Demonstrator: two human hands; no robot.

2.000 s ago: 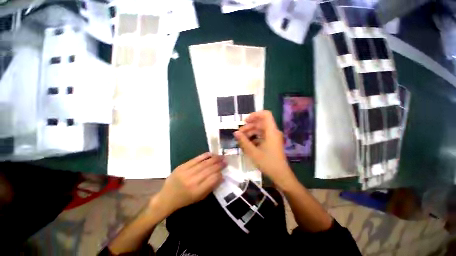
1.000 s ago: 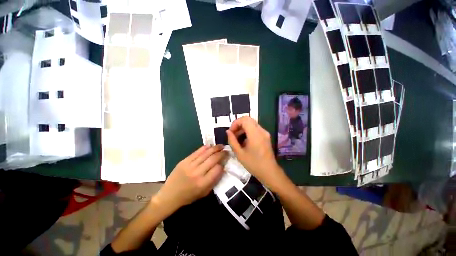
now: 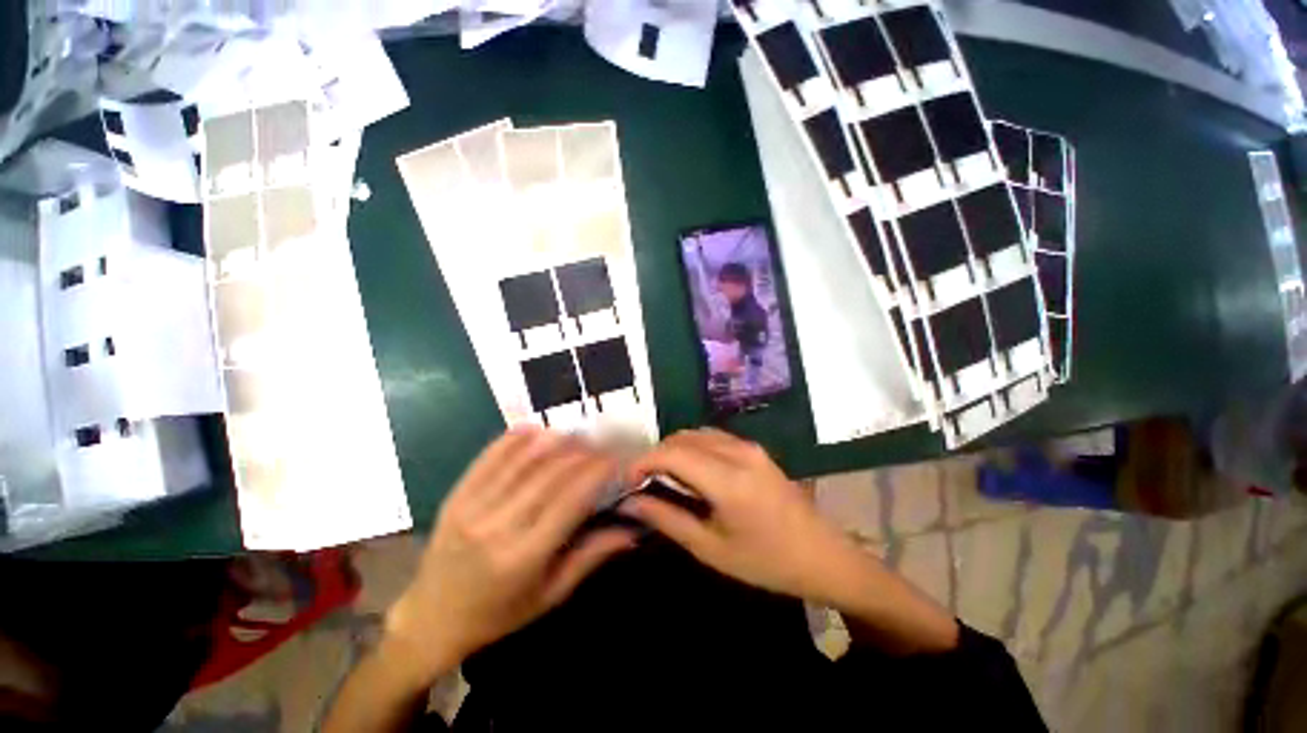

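Observation:
The receiving sheet point(image 3: 573, 193) lies on the green bench, overlapping another pale sheet. It carries two rows of two black pieces point(image 3: 553, 381), with pale grey rectangles above them. My left hand point(image 3: 502, 537) is over its near end, fingers bent and blurred. My right hand point(image 3: 738, 508) is beside it at the bench edge, thumb and fingers pinched on a small dark and white piece point(image 3: 671, 491). Whether my left fingers hold anything is hidden. The source sheet of black pieces is not clearly visible.
A smartphone point(image 3: 735, 318) with a lit screen lies right of the sheet. Further right is a fanned stack of sheets with black squares point(image 3: 958, 229) over a plain white sheet point(image 3: 824, 329). Left are a blank sheet stack point(image 3: 308, 401) and white waste liner point(image 3: 129, 344).
Both hands have moved down to the bench edge, uncovering the second row of black pieces. The source strip over the lap no longer shows. The view has turned, shifting bench items left.

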